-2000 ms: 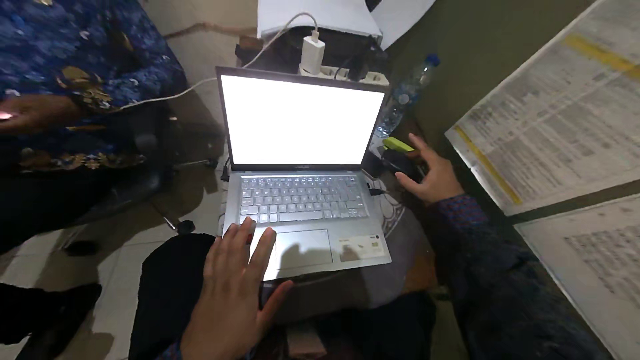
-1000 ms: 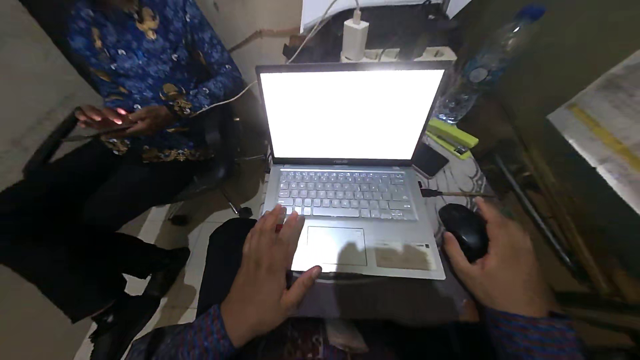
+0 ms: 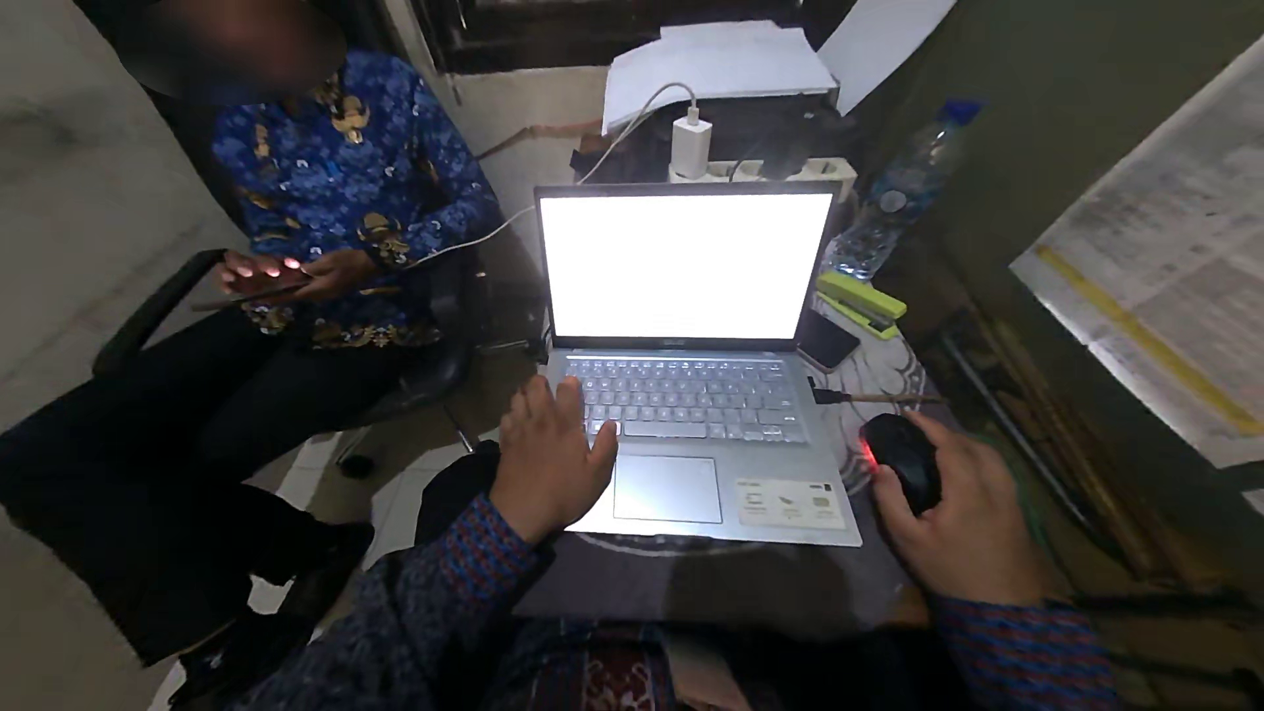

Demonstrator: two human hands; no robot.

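Observation:
A silver laptop (image 3: 731,494) stands unfolded on a small table, its screen glaring white. My left hand (image 3: 555,459) rests over the left edge of its keyboard (image 3: 691,400), fingers spread and holding nothing. To the right of the laptop my right hand (image 3: 963,504) is closed around a black computer mouse (image 3: 903,462), which glows red at its left side. Behind the mouse, a cable (image 3: 869,398) is plugged into the laptop's right side. A smartphone (image 3: 828,341) lies by the screen's lower right corner, with a lime-green stapler (image 3: 861,302) beside it.
A plastic water bottle (image 3: 894,202) stands behind the stapler. A power strip (image 3: 839,170) with a white charger (image 3: 691,146) and papers (image 3: 716,74) are behind the laptop. At left a seated person (image 3: 346,197) holds a phone. Printed sheets (image 3: 1155,257) hang at right.
Two seconds ago my right hand was at the mouse near the stapler; hand and mouse are now nearer the table's front. My left hand stays by the keyboard. The view has shifted.

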